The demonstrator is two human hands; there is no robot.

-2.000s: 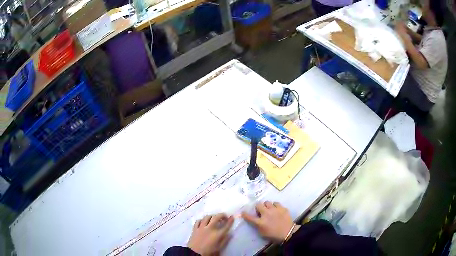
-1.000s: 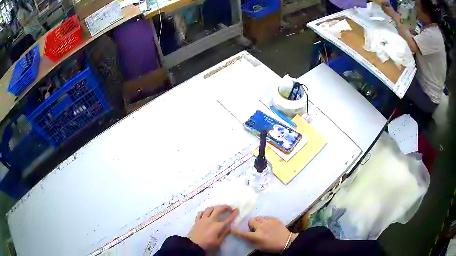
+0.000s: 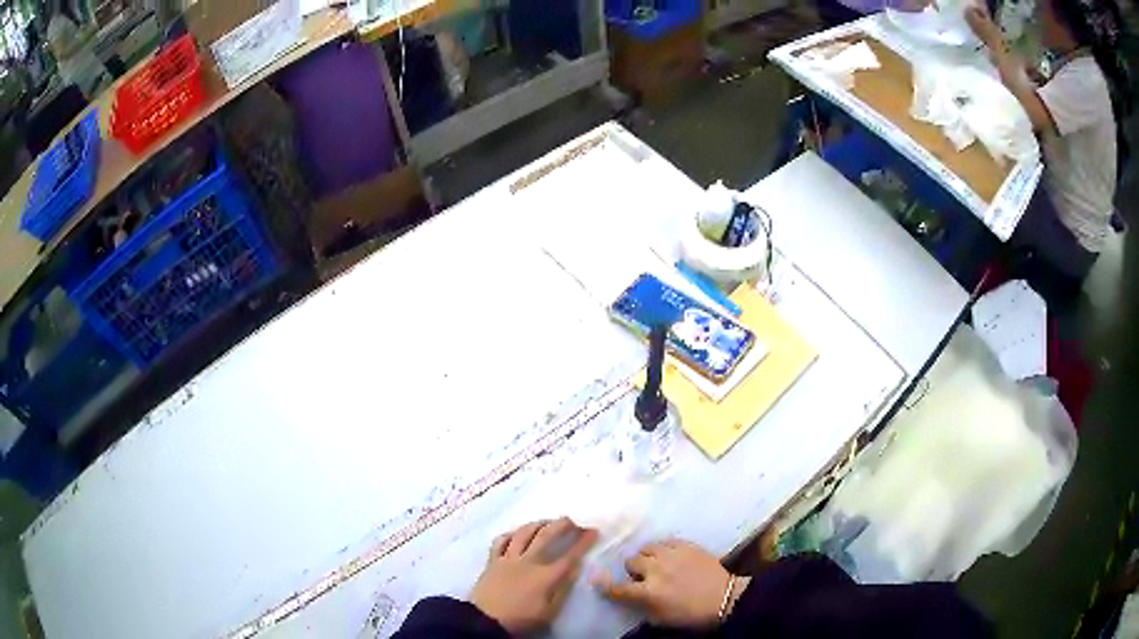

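A thin white cut piece (image 3: 615, 532) lies flat on the white worktable (image 3: 375, 399), hard to see against it. My left hand (image 3: 535, 572) rests palm down at its left side, fingertips on the cloth. My right hand (image 3: 675, 582) rests at its right side, index finger pointing left towards my left hand. Neither hand visibly grips the cloth. A small clear bottle (image 3: 652, 443) with a tall black top (image 3: 653, 381) stands upright just beyond my hands.
A smartphone (image 3: 683, 327) lies on white paper and a tan card (image 3: 762, 375) beyond the bottle. Behind are a blue pen (image 3: 708, 288) and a white roll (image 3: 724, 256). A tape measure (image 3: 437, 514) runs along the tabletop. A pale bundle (image 3: 962, 462) lies right; a person (image 3: 1077, 125) sits beyond.
The view has shifted slightly since the earliest frame. The cloth lies flatter than one second ago. My right index finger has shifted slightly, and my hands stay close together on the cloth.
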